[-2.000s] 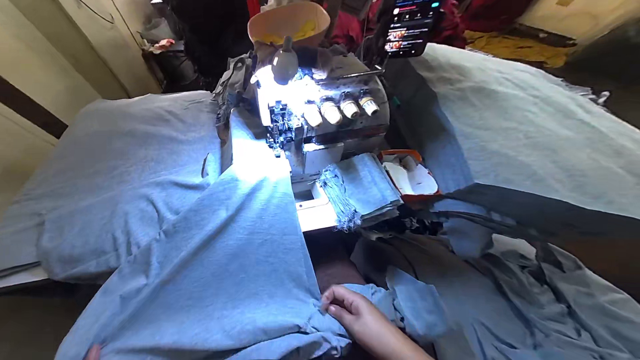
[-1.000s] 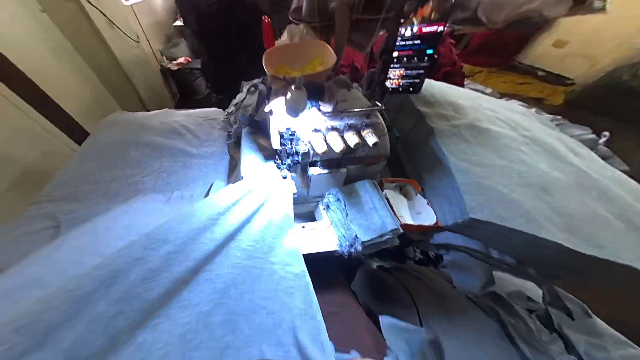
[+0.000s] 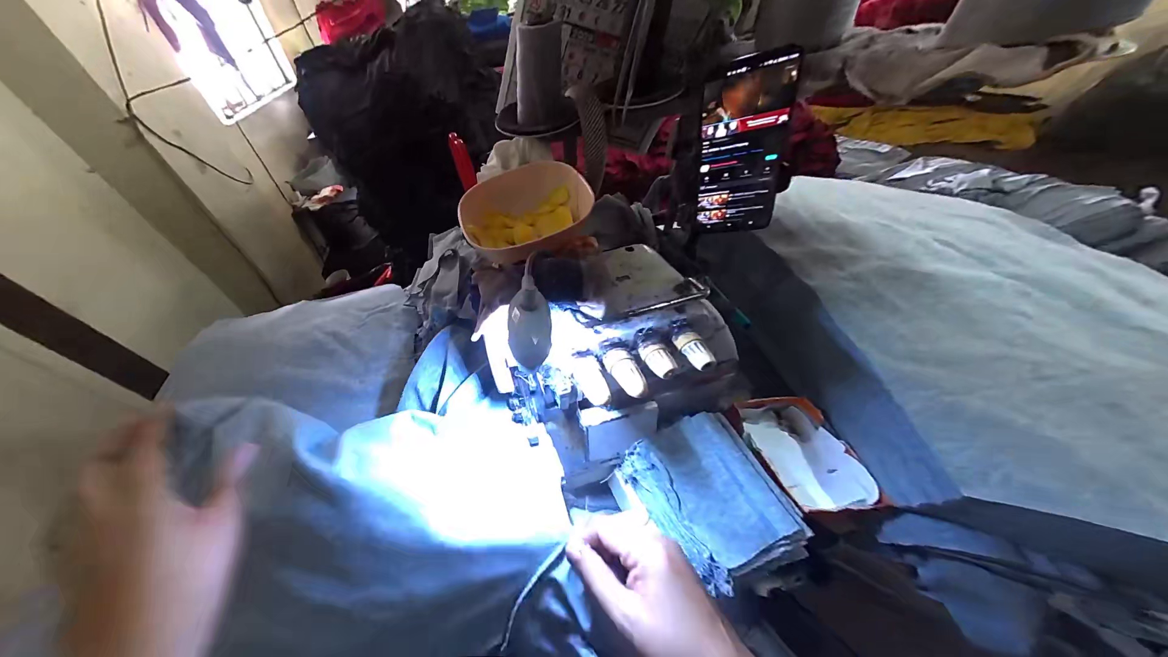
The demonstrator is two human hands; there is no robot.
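A lit overlock sewing machine (image 3: 630, 356) stands ahead with a light-blue fabric (image 3: 365, 520) spread to its left and below its needle area. My right hand (image 3: 639, 575) has thumb and forefinger closed on the fabric's edge, just in front of the machine. My left hand (image 3: 160, 511), blurred, is raised at the fabric's left part with thumb and fingers apart; whether it grips any cloth cannot be told. A stack of folded blue cloth pieces (image 3: 716, 488) with frayed edges lies right of the needle area. Glare hides the cloth near the presser foot.
An orange-rimmed container (image 3: 821, 465) sits right of the stack. Behind the machine are a peach bowl with yellow pieces (image 3: 525, 214), a mounted phone (image 3: 744, 141) and a thread cone (image 3: 540, 73). Pale fabric (image 3: 985, 338) covers the right side; dark cloth lies at lower right.
Both hands are now in view; one second ago neither plainly showed. My right hand is at the cloth edge by the machine, and the fabric on the left is bunched up. The view has shifted.
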